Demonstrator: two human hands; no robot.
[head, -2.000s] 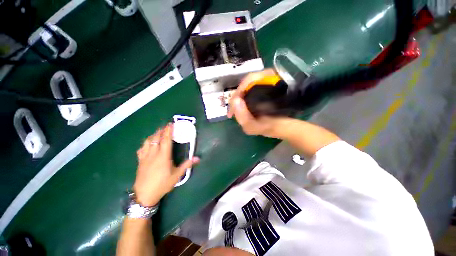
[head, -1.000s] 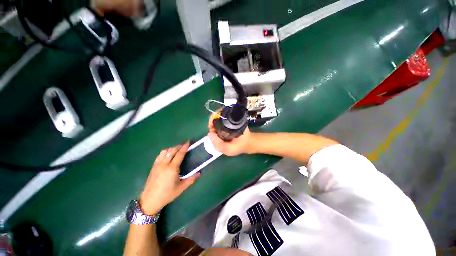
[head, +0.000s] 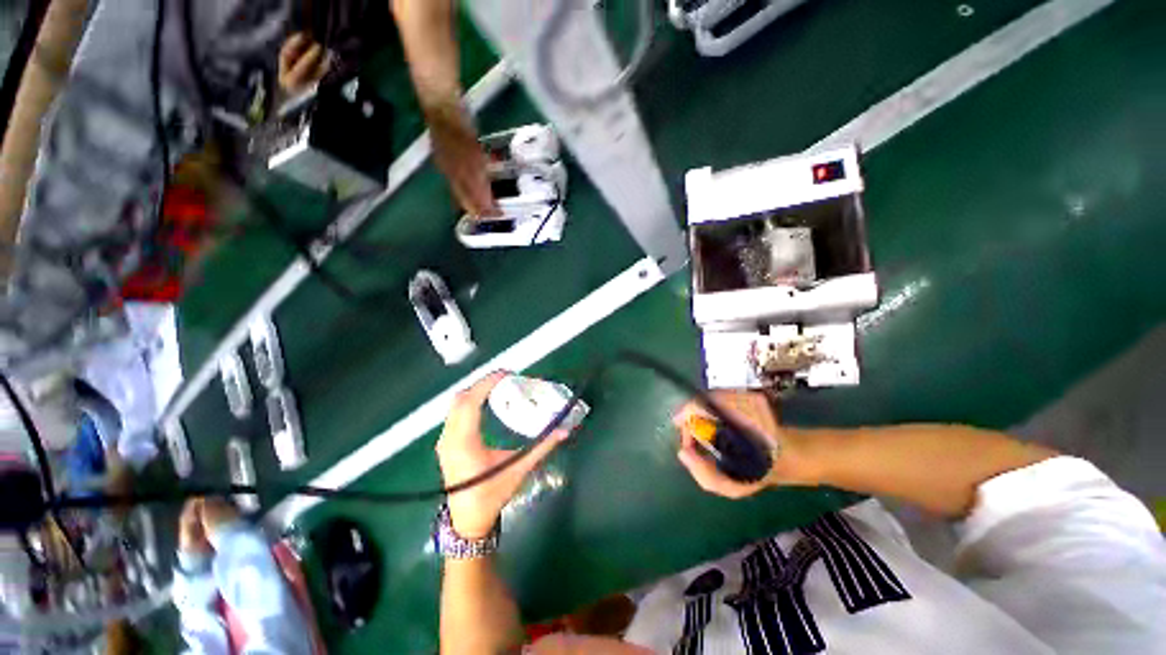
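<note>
My left hand (head: pixel 483 454) holds a white plastic housing (head: pixel 531 404) by its edge, with the thumb near its lower right and the fingers at its upper left. Its disc end faces up; the rest is foreshortened or behind the hand. My right hand (head: pixel 719 458) is closed around the black electric screwdriver (head: pixel 738 450) with an orange-yellow band, to the right of the housing and apart from it. The white screw feeder (head: pixel 783 305) stands just above my right hand, with screws in its dark hopper and a red switch on top.
A grey metal upright (head: pixel 601 134) stands left of the feeder. Another person's hand (head: pixel 463 166) touches several housings beyond it. A single housing (head: pixel 441 320) lies past the white line. The black cord (head: pixel 384 494) crosses over my left hand. More housings and people are at the left.
The screwdriver has moved off the housing to the right. My left hand has lifted or tilted the housing, now with its disc end up. The view has swung left, showing other people.
</note>
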